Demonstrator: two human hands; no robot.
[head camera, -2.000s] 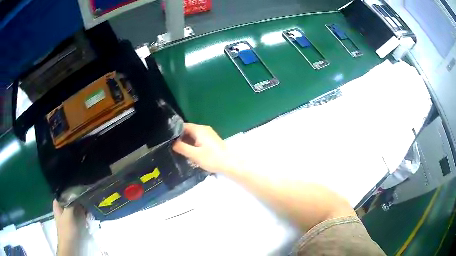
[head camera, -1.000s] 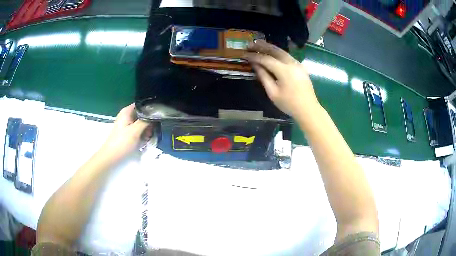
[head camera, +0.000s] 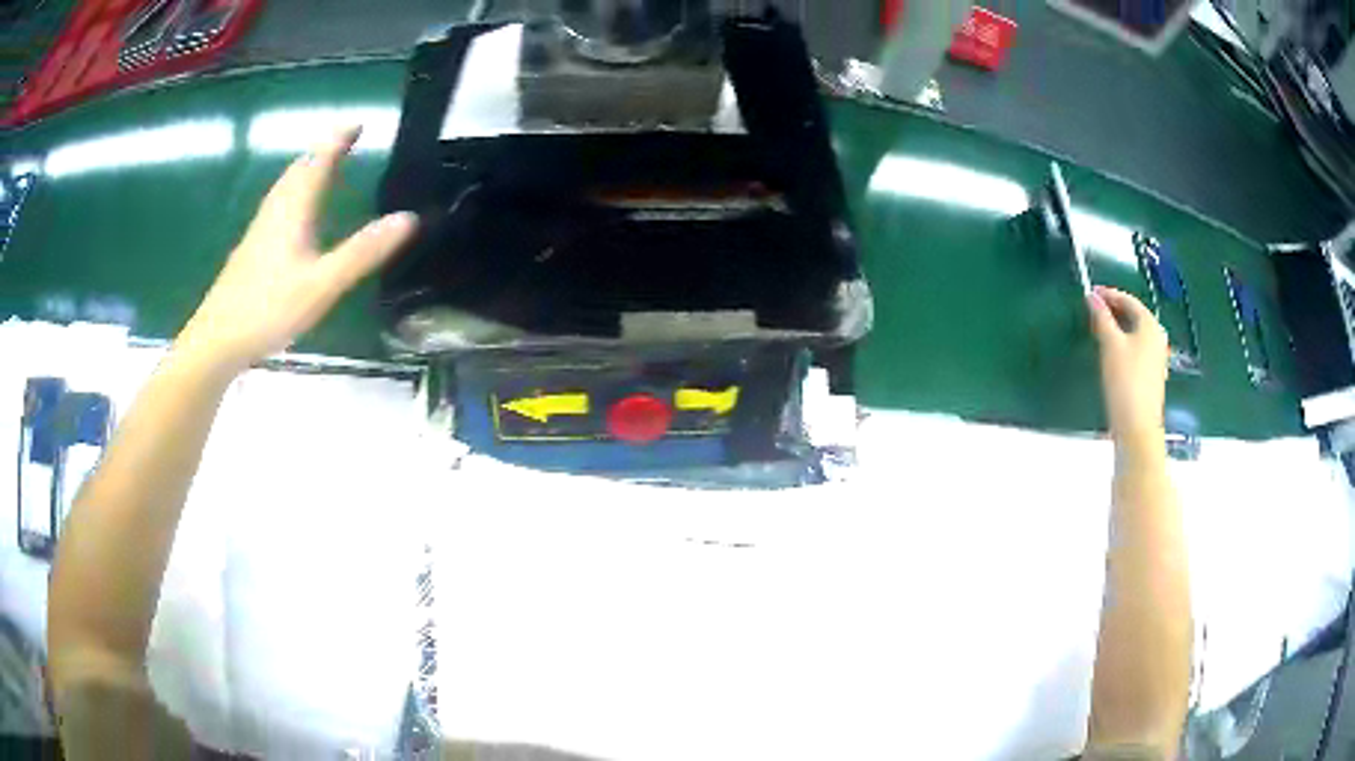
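My right hand (head camera: 1132, 335) is over the green belt at the right and pinches the near end of a phone frame (head camera: 1068, 231), which is tilted nearly edge-on. My left hand (head camera: 297, 268) is over the belt left of the press base, fingers spread, holding nothing. The black press base (head camera: 520, 268) stands in the middle. The dark press head (head camera: 620, 92) covers most of the fixture, and only a thin orange-brown edge (head camera: 691, 193) shows. The label panel (head camera: 639, 418) has a red spot between yellow arrows.
More phone frames (head camera: 1168, 298) lie on the green belt (head camera: 951, 320) at the right. Two frames (head camera: 42, 461) lie on the white covering (head camera: 773, 625) at the left. A red tray (head camera: 127, 52) is at the upper left, a red sign (head camera: 982, 37) behind the press, a dark box at the far right.
The press head has come down over the fixture. My right hand has moved from the fixture to the right and taken hold of a frame. My left hand has left the base's front corner and opened.
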